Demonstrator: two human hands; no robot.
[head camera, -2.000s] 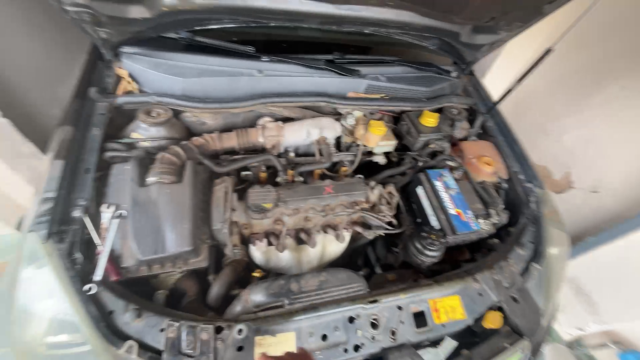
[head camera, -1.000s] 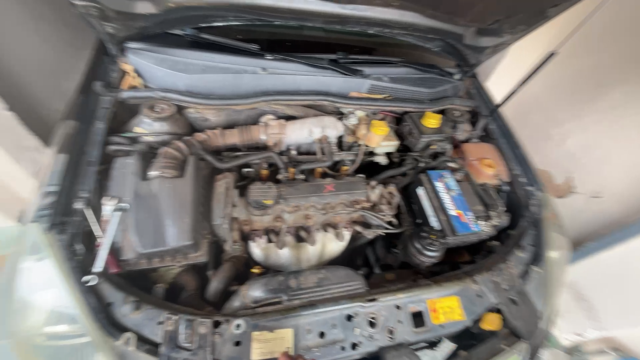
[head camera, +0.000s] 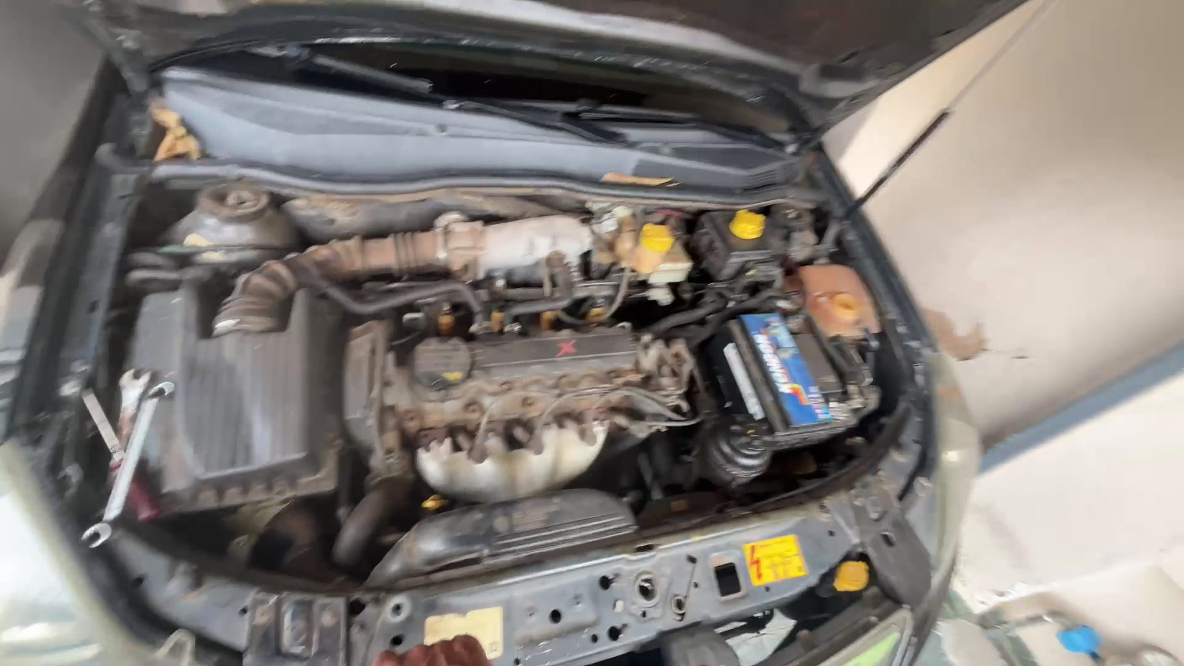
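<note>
Only the knuckles of one hand, apparently my left hand (head camera: 433, 653), show at the bottom edge, by the front crossmember (head camera: 555, 606) and a pale label (head camera: 472, 629). Its fingertips are hidden, and so is anything in them. My right hand is out of view. Behind the crossmember is the engine with its valve cover (head camera: 555, 356) and metal exhaust heat shield (head camera: 513, 461). A car battery (head camera: 786, 370) is at the right, the black air filter box (head camera: 236, 398) at the left. A combination wrench (head camera: 134, 462) and another wrench (head camera: 102, 421) lie left of the box.
The raised hood (head camera: 647, 28) spans the top. A thin rod (head camera: 902, 157) slants at the upper right. An orange-brown coolant tank (head camera: 837, 301) sits behind the battery. Near the wrenches is a dark red handle (head camera: 143, 499). A blue object (head camera: 1078, 638) is at the lower right.
The knuckles at the bottom edge have moved left along the pale label. The wrenches and engine parts are as before. The view has shifted slightly.
</note>
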